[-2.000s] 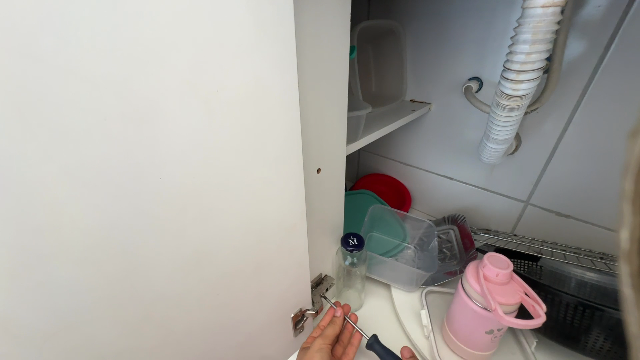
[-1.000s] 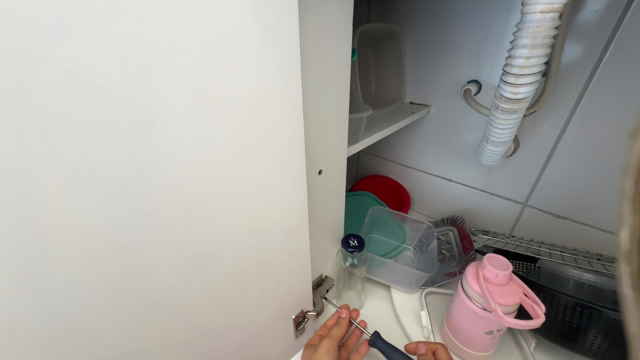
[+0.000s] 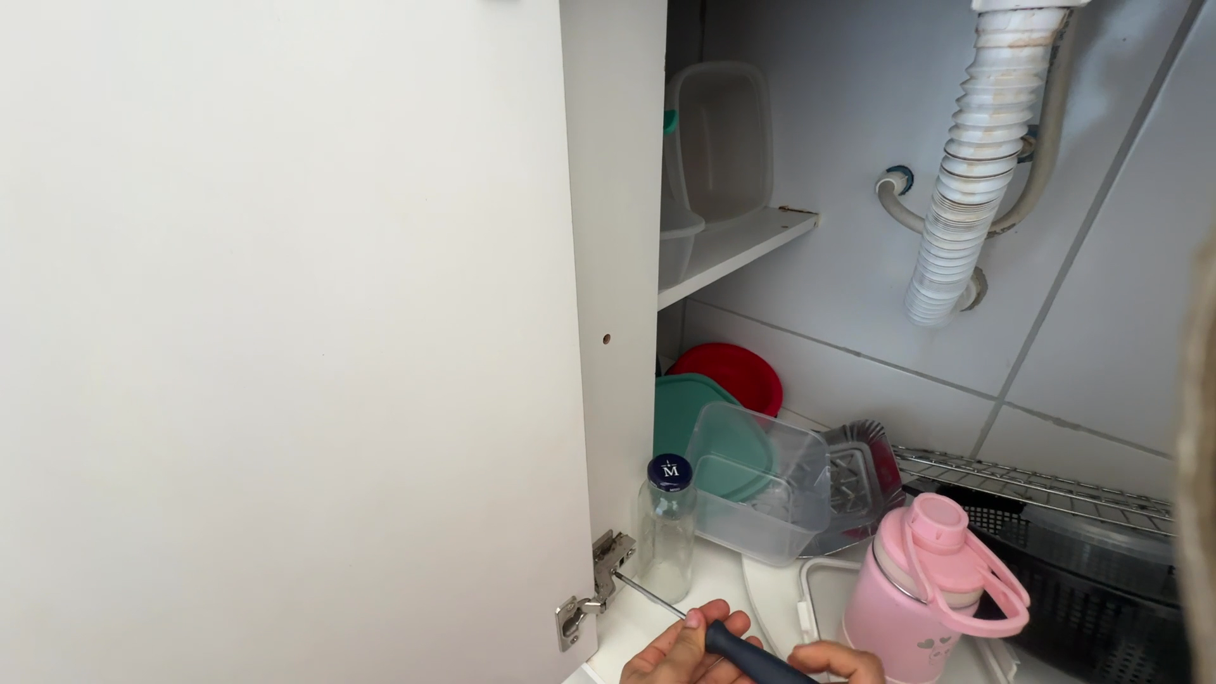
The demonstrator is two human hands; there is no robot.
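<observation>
A metal cabinet hinge point(image 3: 598, 584) joins the white cabinet door point(image 3: 304, 342) to the side panel point(image 3: 617, 237), near the bottom. My left hand point(image 3: 686, 649) pinches the front of a screwdriver point(image 3: 750, 655) with a dark blue handle, where shaft meets handle. The screwdriver's tip is at the hinge's plate on the side panel. At the handle's rear, by the frame's bottom edge, is my right hand point(image 3: 838, 662); only some fingers show, and its hold on the handle is partly out of view. A glass bottle point(image 3: 667, 541) with a dark blue cap stands just right of the hinge.
A pink drinking bottle point(image 3: 902, 598) stands right of my hands. Behind are a clear plastic container point(image 3: 760, 513), a green lid point(image 3: 698, 418), a red lid point(image 3: 746, 375), a wire rack point(image 3: 1045, 494) and a black basket point(image 3: 1073, 589). Above are a shelf point(image 3: 741, 252) and a corrugated drain pipe point(image 3: 969, 161).
My right hand shows more at the bottom edge than two seconds ago, beside the screwdriver's handle. The tip has stayed at the hinge, with my left hand around the front of the screwdriver.
</observation>
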